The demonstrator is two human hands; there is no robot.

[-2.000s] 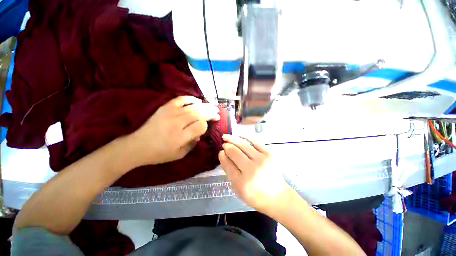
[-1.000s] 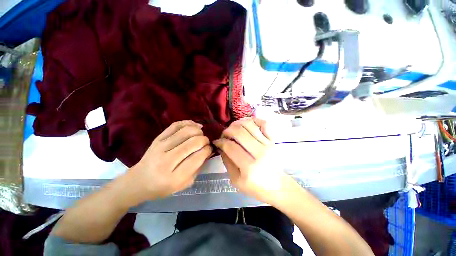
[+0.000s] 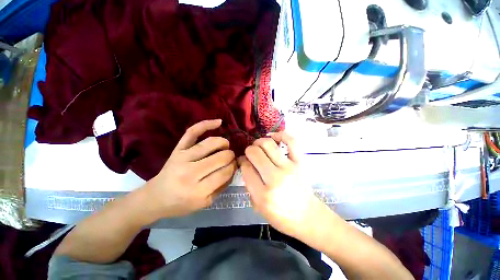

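The dark wine-red garment point(image 3: 164, 65) lies heaped on the left of the machine table. Its gathered band point(image 3: 265, 95) shows bright red ridges beside the machine, with a narrow darker strip along it. My left hand point(image 3: 200, 167) pinches the garment's near edge with its fingertips. My right hand point(image 3: 274, 178) grips the same edge just to the right, close to the end of the band. The fingertips nearly meet and hide the cloth between them. The presser foot area point(image 3: 307, 111) is to the right of the band. A white label point(image 3: 104, 123) lies on the garment.
The white sewing machine head point(image 3: 351, 38) with a curved metal guard point(image 3: 408, 71) fills the upper right. A printed ruler point(image 3: 137, 202) runs along the table's front edge. A blue basket point(image 3: 438, 243) stands at lower right. Dark red cloth point(image 3: 403, 246) hangs below the table.
The garment first moved away from the needle area to the left, and both hands came down to its near edge. Since then the hands have stayed there, with my left index finger now raised.
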